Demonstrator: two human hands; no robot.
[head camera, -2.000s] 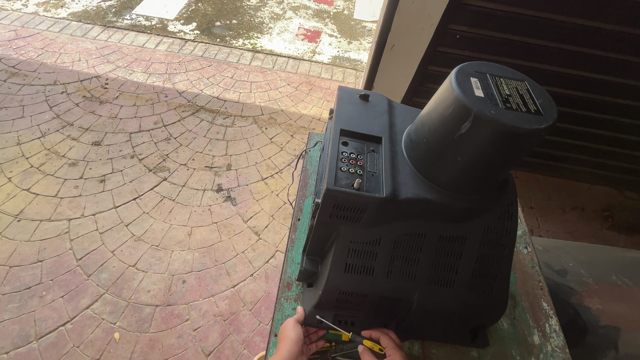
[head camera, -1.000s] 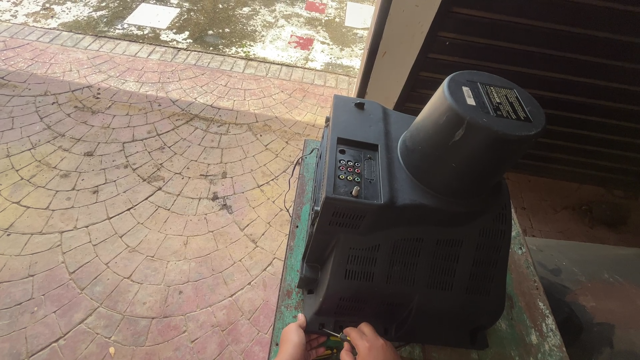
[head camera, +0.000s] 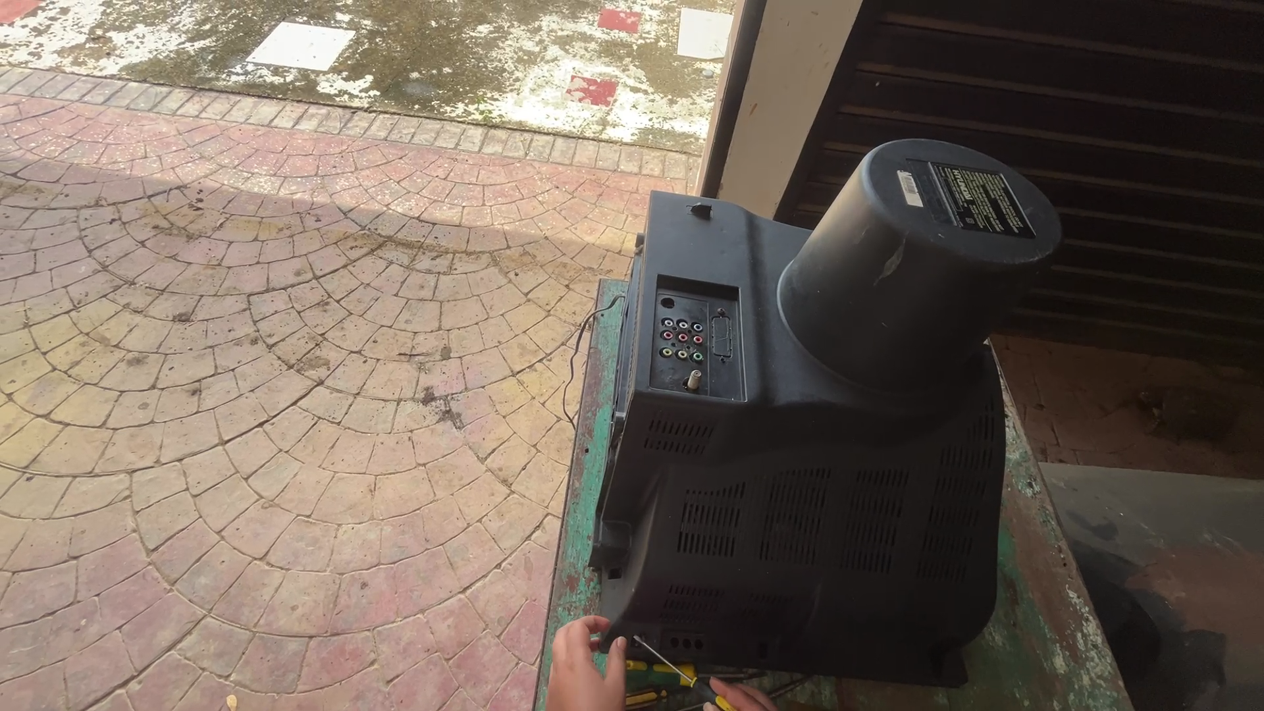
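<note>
A black CRT television with its rear housing toward me (head camera: 839, 474) rests on a worn green table (head camera: 583, 533). My right hand (head camera: 741, 697), partly cut off by the bottom edge, holds a screwdriver with a yellow and black handle (head camera: 681, 674). The screwdriver's tip is at the housing's lower left corner, by a row of small holes. Beside that corner is my left hand (head camera: 585, 671), thumb and forefinger raised near the tip; whether it touches the housing is hard to tell. Behind the screwdriver lie more yellow-and-green handled tools (head camera: 647, 675), partly hidden.
A thin black cable (head camera: 573, 355) hangs over the table's left edge. Patterned paving (head camera: 296, 415) spreads out at the left. A dark slatted shutter (head camera: 1116, 168) and a pale post (head camera: 785, 99) stand behind the television.
The screwdriver, lying across my right fingers two seconds ago, now points up-left with its tip at the housing's corner. My left hand has stayed beside that corner.
</note>
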